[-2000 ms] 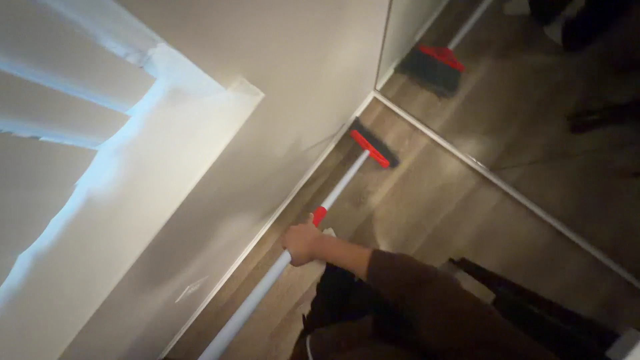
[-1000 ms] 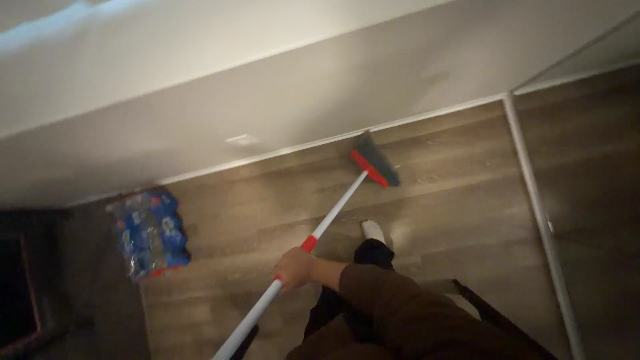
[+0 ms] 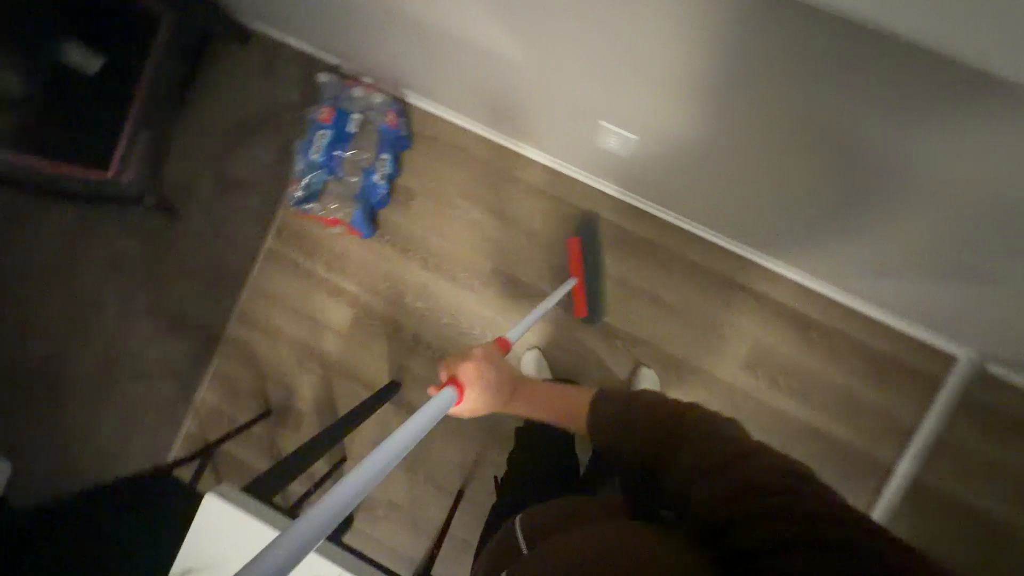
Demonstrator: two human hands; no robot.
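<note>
My right hand (image 3: pixel 482 381), in a dark brown sleeve, is closed around the red grip of a broom's pale handle (image 3: pixel 376 464). The handle slants from the bottom edge up toward the middle of the head view. At its far end the broom head (image 3: pixel 586 268), with a red block and dark bristles, is over the wood-look floor (image 3: pixel 712 352), between my feet and the wall. Its bristles are blurred, and whether they touch the floor I cannot tell. My left hand is out of view.
A plastic-wrapped pack of bottles (image 3: pixel 352 156) lies near the baseboard (image 3: pixel 640 208). A wall outlet (image 3: pixel 618 138) is above it. Dark carpet (image 3: pixel 216 264) borders the floor. Black furniture legs (image 3: pixel 324 440) and a white tabletop corner (image 3: pixel 228 532) stand lower left; a white floor rail (image 3: pixel 924 440) runs right.
The broom head has moved away from the mirrored corner along the wall, toward the bottle pack. My right hand has kept its hold on the handle. The view has turned considerably.
</note>
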